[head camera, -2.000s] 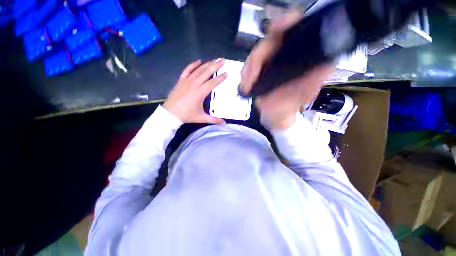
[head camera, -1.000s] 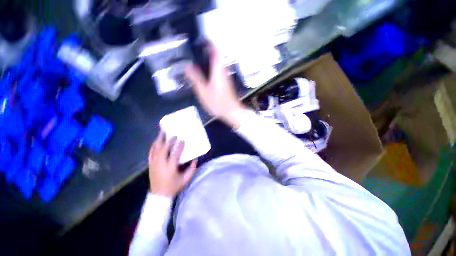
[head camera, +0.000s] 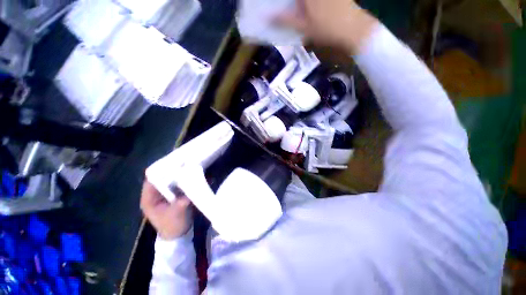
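Note:
My left hand (head camera: 167, 214) grips the white housing end of a security camera (head camera: 245, 204) at the bench's front edge. The camera's rounded white head and dark barrel hang over the edge, near my body. My right hand (head camera: 331, 23) is blurred at the top, above the carton, with its fingers over the edge of a blurred white thing (head camera: 268, 20). I cannot tell what that is or whether the hand grips it. The dark screwdriver (head camera: 69, 135) lies across the bench at the left.
An open carton (head camera: 369, 167) beside the bench holds several white cameras (head camera: 303, 97). Stacks of white cover plates (head camera: 153, 63) stand on the bench. A silver metal device (head camera: 43, 161) is at the left. Blue battery packs (head camera: 49, 250) lie at the lower left.
The view has swung right toward the carton. My left hand now holds the piece with its camera head visible. My right hand has left the screwdriver area and reached out over the carton.

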